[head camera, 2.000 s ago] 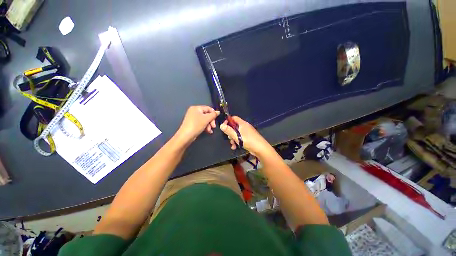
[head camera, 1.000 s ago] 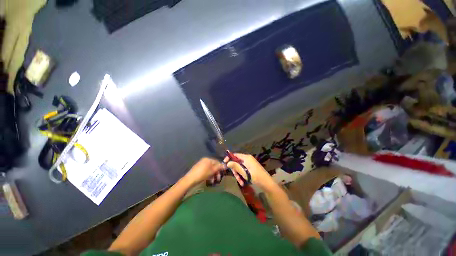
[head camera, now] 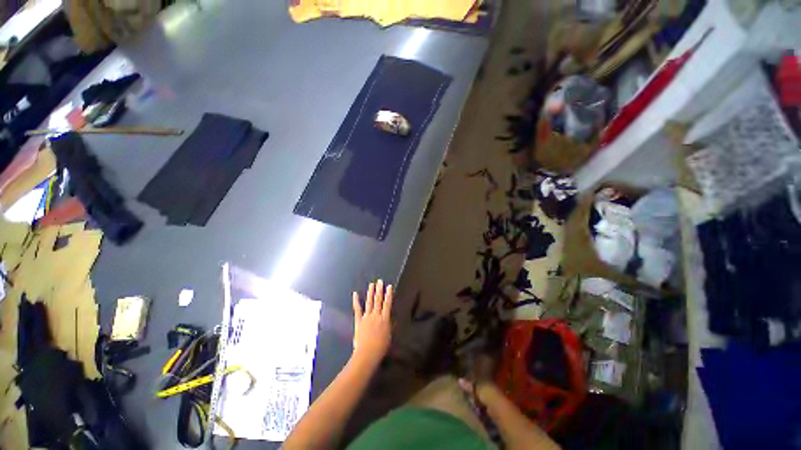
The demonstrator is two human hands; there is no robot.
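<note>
The dark navy fabric [head camera: 361, 183] with white chalk lines lies flat across the table from my hands. The pattern weight [head camera: 392, 122] sits on it. My left hand [head camera: 373, 321] is empty, fingers spread, at the table's near edge, short of the fabric. My right hand [head camera: 481, 397] is low, off the table's edge beside my body, partly blurred. It is closed around the dark, reddish handles of the fabric shears [head camera: 475, 403]; their blades are hard to make out against the dark floor.
On the grey table [head camera: 263, 198] lie a printed sheet [head camera: 274, 365], a yellow and black tape measure [head camera: 189, 384], white chalk [head camera: 185, 297], a cream block [head camera: 130, 317] and dark fabric pieces [head camera: 204, 167]. A red bag [head camera: 537, 387] and scraps cover the floor at right.
The view has swung, showing more of the table and floor. My left hand has left the shears and opened over the table edge. My right hand has lowered with the shears, away from the fabric.
</note>
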